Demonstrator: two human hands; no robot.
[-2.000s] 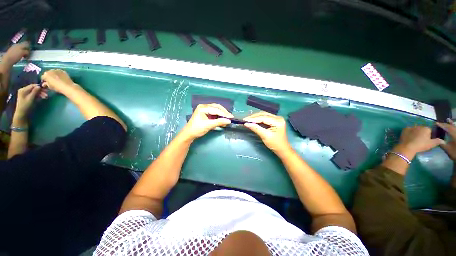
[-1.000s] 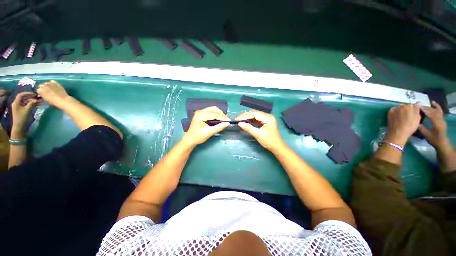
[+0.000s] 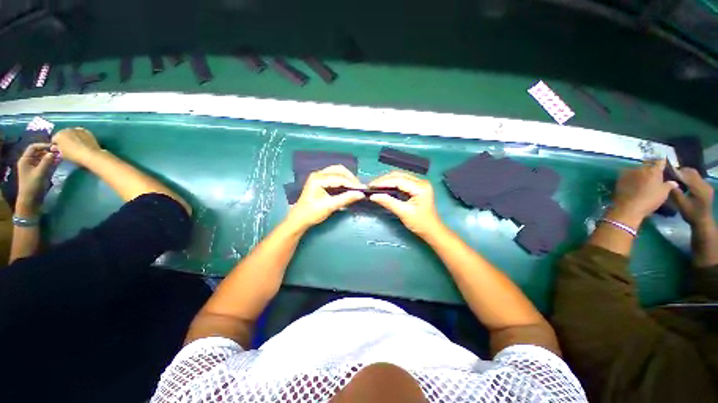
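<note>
A narrow dark piece (image 3: pixel 367 191) is stretched level between my two hands, pinched in the fingertips of both, above the green bench. My left hand (image 3: pixel 321 198) holds its left end and my right hand (image 3: pixel 414 206) its right end. The fingers hide much of it. A small stack of dark blanks (image 3: pixel 323 163) lies just beyond my left hand. A single dark strip (image 3: pixel 404 160) lies beyond my right hand. A loose overlapping pile of dark blanks (image 3: pixel 508 191) lies to the right.
A white rail (image 3: pixel 315 113) divides the green bench (image 3: pixel 212 169) from the belt, where dark strips (image 3: pixel 290 72) and a patterned card (image 3: pixel 550 102) lie. Another person's hands (image 3: pixel 75 146) work at the left, and another person's hands (image 3: pixel 642 189) hold a dark piece at the right.
The view has shifted a little. The belt items sit further left in view. Both my hands still hold the dark piece, with fingertips slightly shifted. The right-hand person's hands have moved.
</note>
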